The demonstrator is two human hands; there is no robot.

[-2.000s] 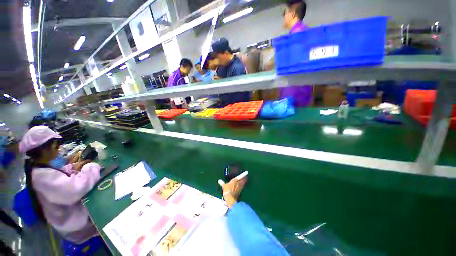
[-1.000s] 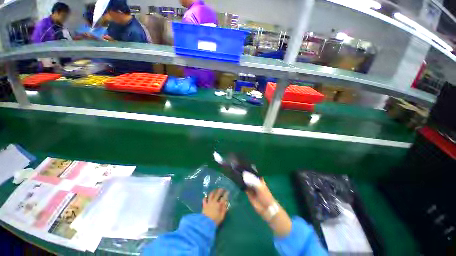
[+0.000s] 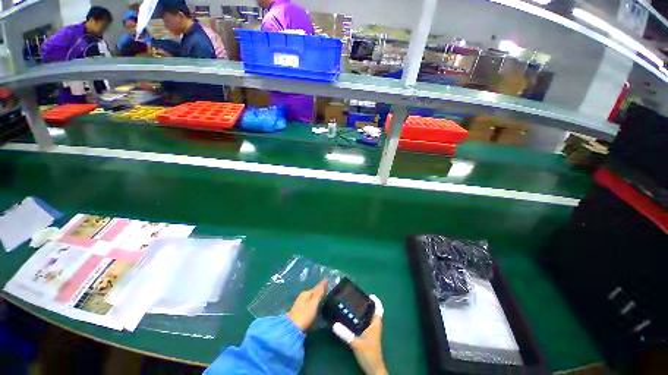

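A small black electronic unit point(image 3: 350, 305) with a row of small light-blue marks on its face is in my right hand point(image 3: 365, 341), gripped between fingers with white fingertip covers. My left hand point(image 3: 308, 306) is just left of the unit, on the near edge of a clear plastic bag point(image 3: 287, 281) lying on the green mat. The fingers seem to hold the bag's right side close to the unit. The unit is outside the bag or at its edge; the exact overlap is hard to tell.
A black packing tray point(image 3: 432, 322) at right holds bagged units point(image 3: 455, 265) on a silvery-white liner. Stacked black bins point(image 3: 586, 256) stand far right. Empty poly bags point(image 3: 192, 277) lie over printed sheets point(image 3: 69, 275) at left. A metal shelf point(image 3: 198, 72) crosses ahead.
My right hand has brought the unit down and left, beside my left hand, and its face now shows. Two seconds ago one hand held a dark unit farther out on the bench.
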